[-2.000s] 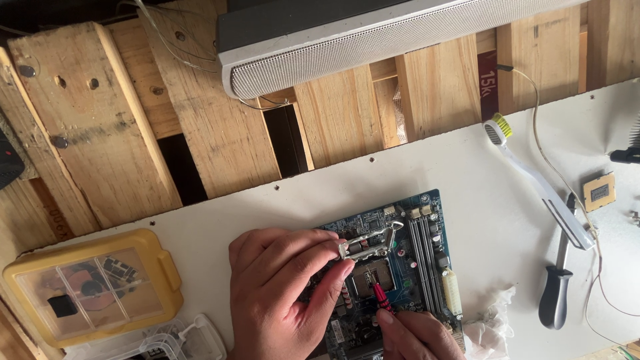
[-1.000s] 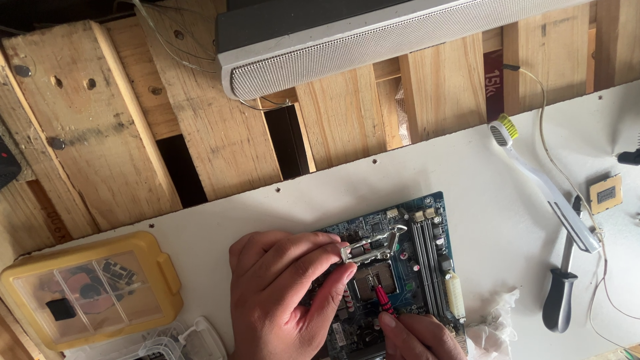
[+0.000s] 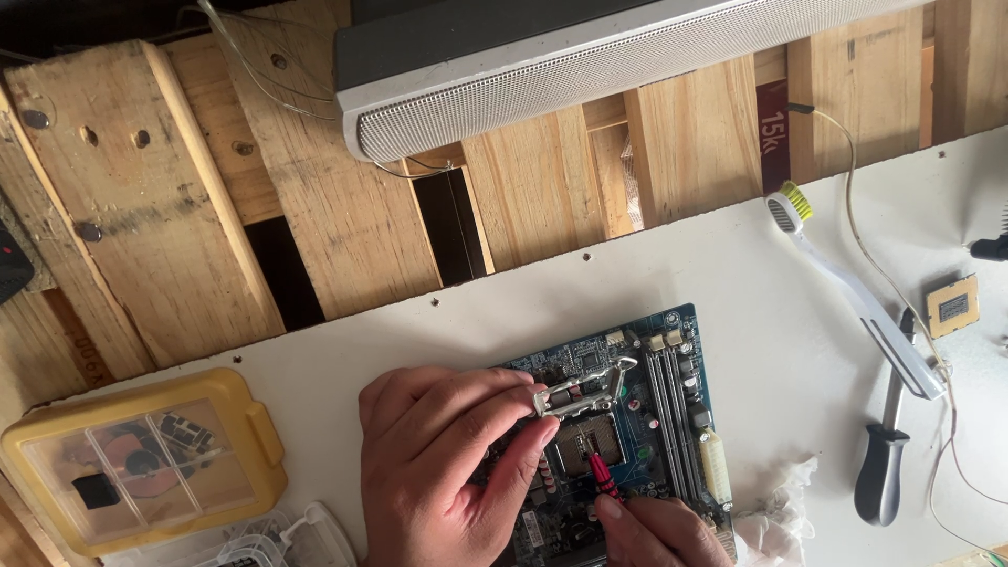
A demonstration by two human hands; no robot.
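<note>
A computer motherboard (image 3: 654,441) lies at the lower middle, partly hidden by both hands. My left hand (image 3: 457,465) grips the edge of the raised metal CPU socket frame (image 3: 579,398) between thumb and fingers. Below that frame, the CPU socket (image 3: 567,457) is exposed. My right hand (image 3: 657,531) holds a thin tool with a red and black grip (image 3: 605,475); its fine metal tip is over the socket, though contact cannot be told. At the right, a processor (image 3: 953,305) rests on the white board with its contact side showing.
A toothbrush (image 3: 850,291) lies across a screwdriver (image 3: 882,465) beside a thin cable (image 3: 854,216). Crumpled tissue (image 3: 776,512) touches the motherboard's right side. A yellow-rimmed case (image 3: 272,480) is left, with clear plastic containers (image 3: 315,535) near it. A speaker (image 3: 551,87) stands beyond.
</note>
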